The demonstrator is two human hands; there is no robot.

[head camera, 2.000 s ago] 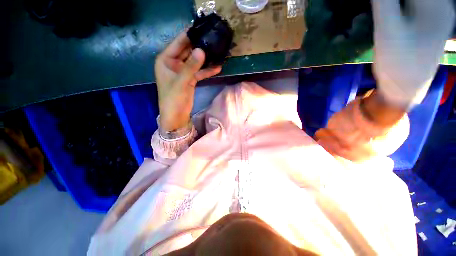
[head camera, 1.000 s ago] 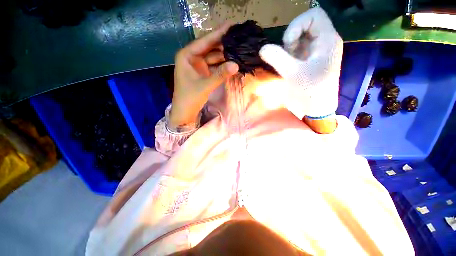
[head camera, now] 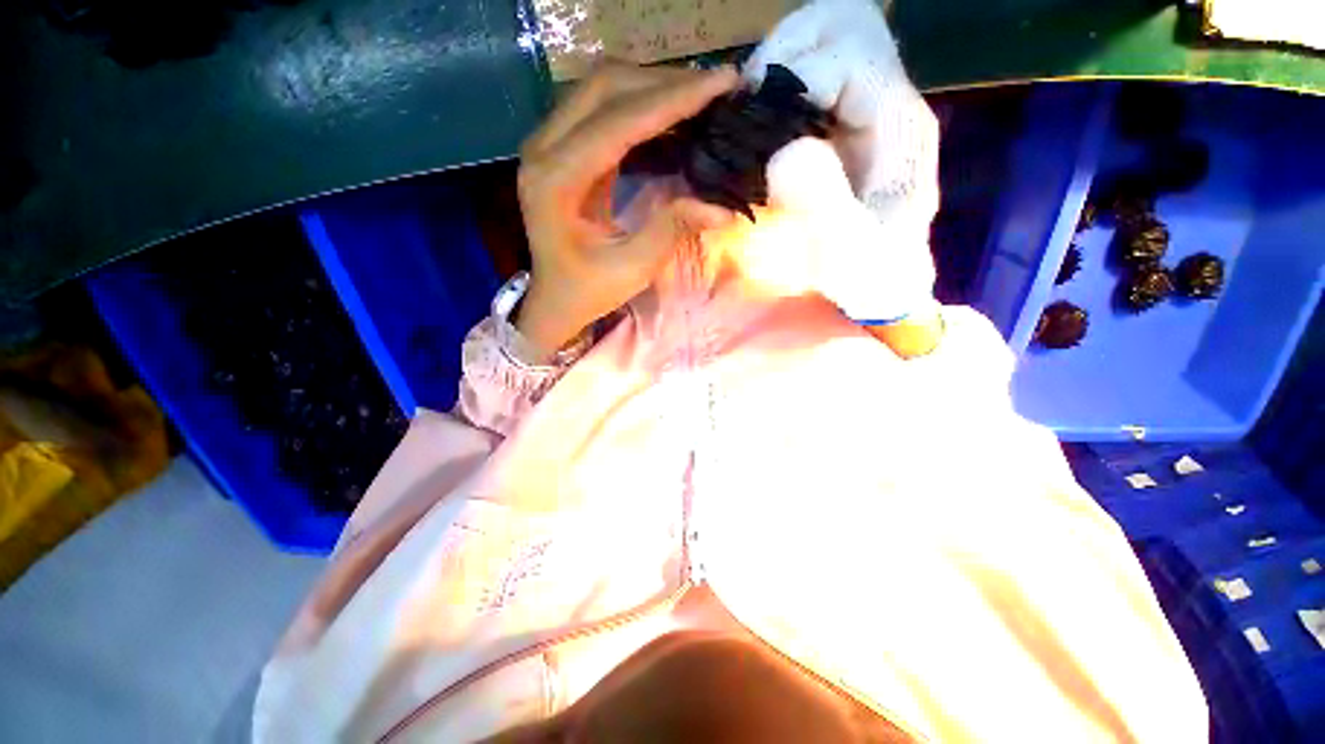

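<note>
A black spiky petal part (head camera: 744, 143) is held between both hands, above the lap and just in front of the bench edge. My bare left hand (head camera: 599, 204) grips it from the left, fingers over the top and thumb below. My right hand (head camera: 868, 160), in a white knit glove with a blue cuff edge, grips its right side. The fingers hide parts of the piece, and I cannot tell whether it is one piece or several. The cardboard mat (head camera: 661, 29) shows behind the hands at the top edge, with clear tape at its left.
The dark green bench (head camera: 371, 109) crosses the top, with black parts at upper left. A deep blue bin (head camera: 291, 526) of black parts is at left. A lighter blue bin (head camera: 1148, 381) with several spiky assemblies is at right, above blue crates (head camera: 1163, 502). Yellow material shows far left.
My right hand has come from the right side to the black part, and both hands now hold it. Since the last earlier frame the gloved fingers have closed around its right side.
</note>
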